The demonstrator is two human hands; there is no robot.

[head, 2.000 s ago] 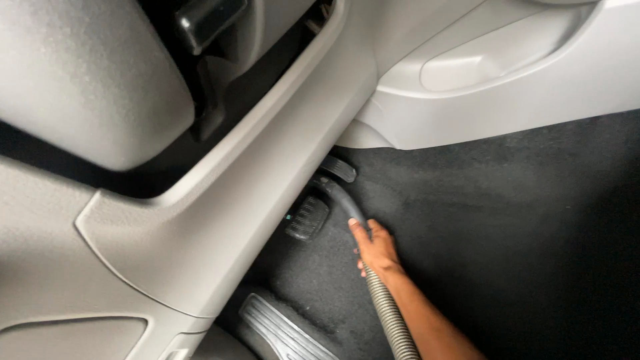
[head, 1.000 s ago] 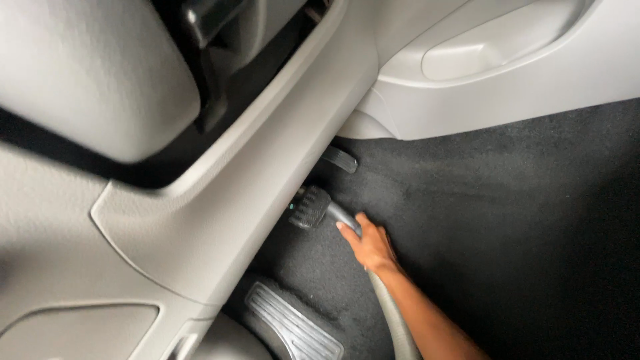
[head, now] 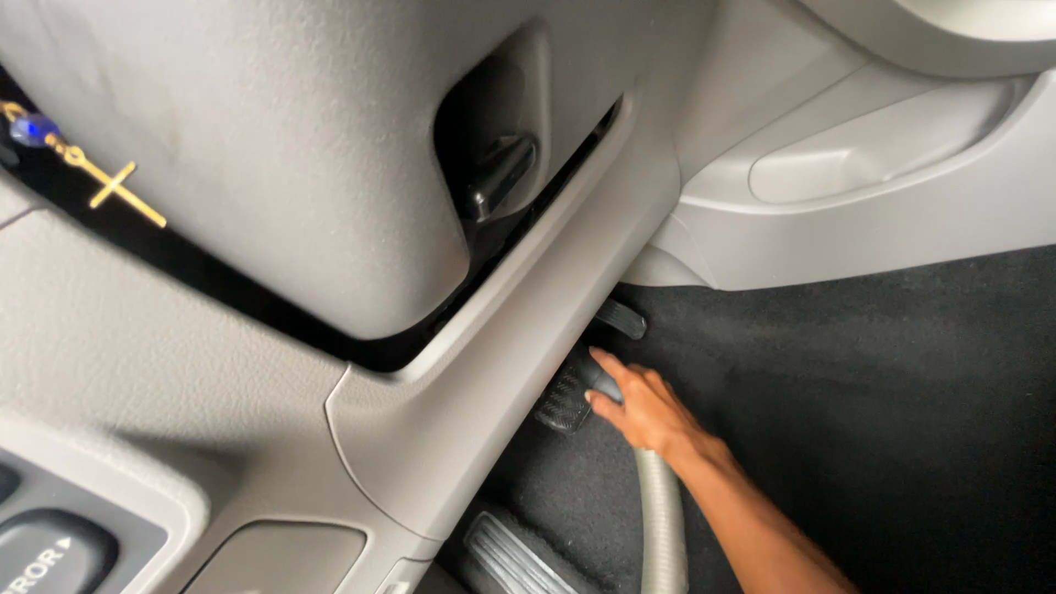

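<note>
My right hand, reaching in from the lower right, is closed around the grey end piece of a ribbed vacuum hose. The fingers point up and left, beside the wide black brake pedal. The tip of the end piece is at that pedal's right side, partly hidden by my fingers; contact cannot be told. Just above my hand is a narrower black pedal. The hose runs down from under my wrist across the dark carpet. My left hand is out of view.
A ribbed footrest lies at the lower middle. The grey lower dashboard panel overhangs the pedals. A steering column cover with a black lever and a hanging gold cross are at the upper left. A door pocket is upper right.
The hose end was between the two pedals, then at the brake pedal, and is now at its right side. My hand has moved closer to the hose's end. The view has shifted, bringing in the cross.
</note>
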